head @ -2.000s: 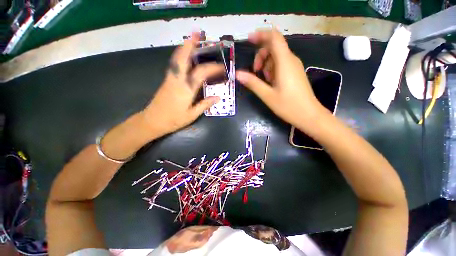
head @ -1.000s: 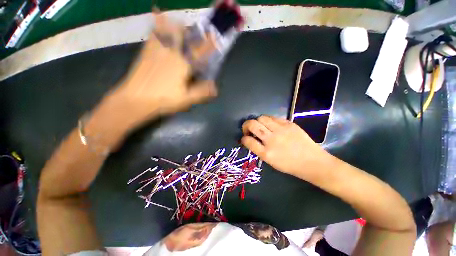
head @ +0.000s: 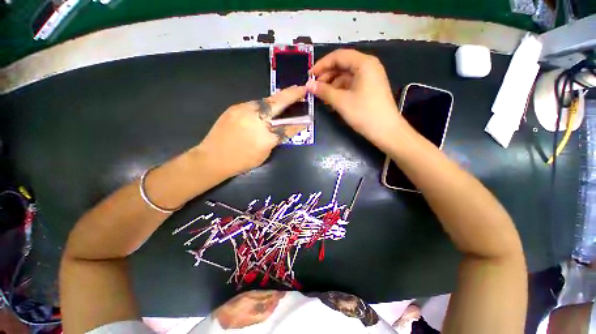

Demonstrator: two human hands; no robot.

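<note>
A partly assembled keypad handset (head: 292, 65) lies upright on the dark mat, with red around the top of its dark screen. My left hand (head: 245, 137) lies across its lower half and holds it down; a thin pale strip (head: 292, 121) shows between the fingers. The fingers hide much of the keypad. My right hand (head: 356, 88) has its fingertips pinched at the handset's right edge on a thin light trim strip, mostly hidden. A loose pile of thin white and red trim strips (head: 268, 238) lies near my body.
A smartphone (head: 425, 117) lies beneath and beside my right forearm. A small white case (head: 473, 61), white paper strips (head: 514, 91) and cables (head: 567, 124) are at the right. A chipped cream rail (head: 163, 40) borders the green belt. Dark cables lie at the left edge.
A handset blurred in my left hand near the rail one second ago now lies on the mat under that hand. My right hand has moved from beside the pile up to the handset's right edge.
</note>
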